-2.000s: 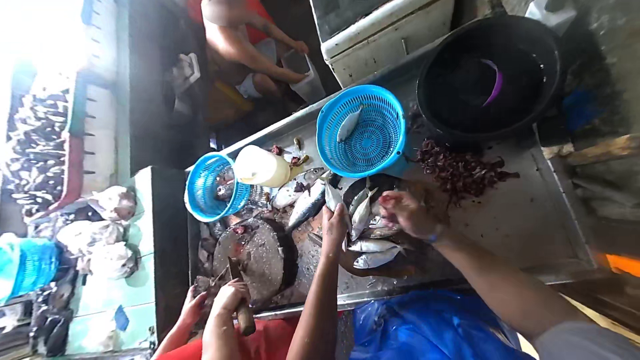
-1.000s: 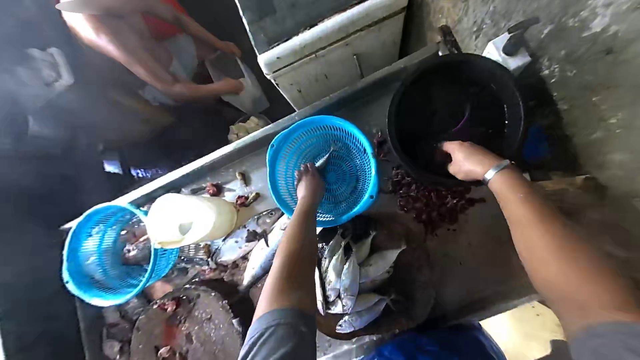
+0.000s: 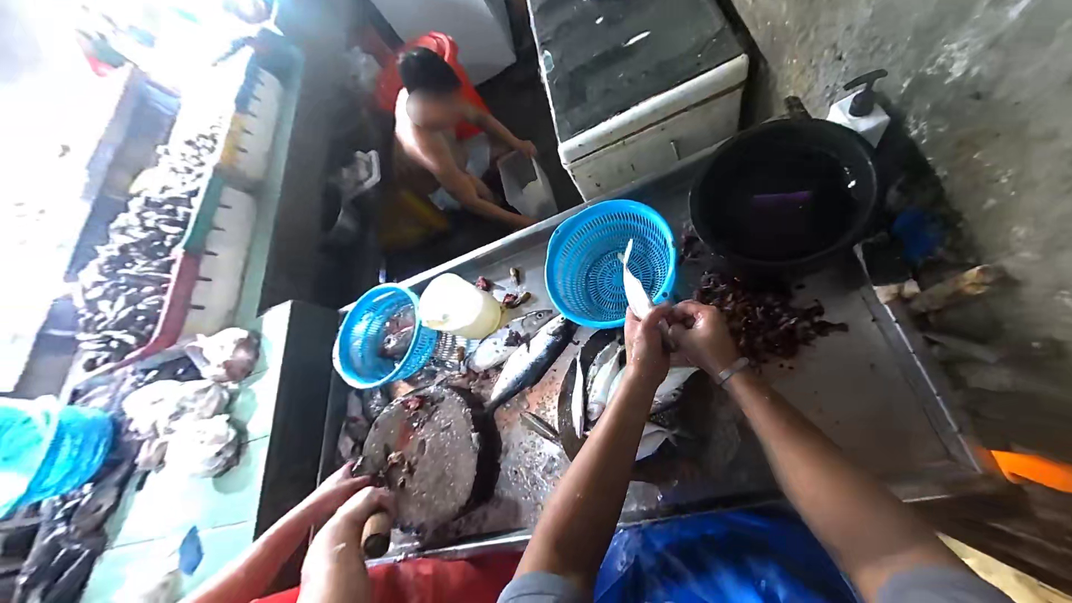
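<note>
My left hand [image 3: 646,345] is closed around a small silvery fish [image 3: 635,285], whose far end points up over the rim of a blue plastic basket [image 3: 578,306]. Against it, my right hand [image 3: 702,337] has its fingers at the fish's near end; what they pinch is hidden. Several silvery fish [image 3: 605,385] lie on a dark round surface just below my hands. To the left rest larger whole fish [image 3: 532,358] on the metal table. Dark red fish guts [image 3: 766,314] are heaped right of my hands, in front of a black basin [image 3: 783,193] of dark liquid.
At left, another person's hands [image 3: 356,502] hold a wooden-handled tool [image 3: 376,534] beside a round chopping block [image 3: 431,452]. A second blue basket [image 3: 360,356] and a cream plastic container [image 3: 461,307] stand behind it. A person [image 3: 444,134] crouches beyond the table, near a white chest [image 3: 653,100].
My left hand has come out of the blue basket and now holds a fish. My right hand has left the black basin and joined it. The view has swung and widened.
</note>
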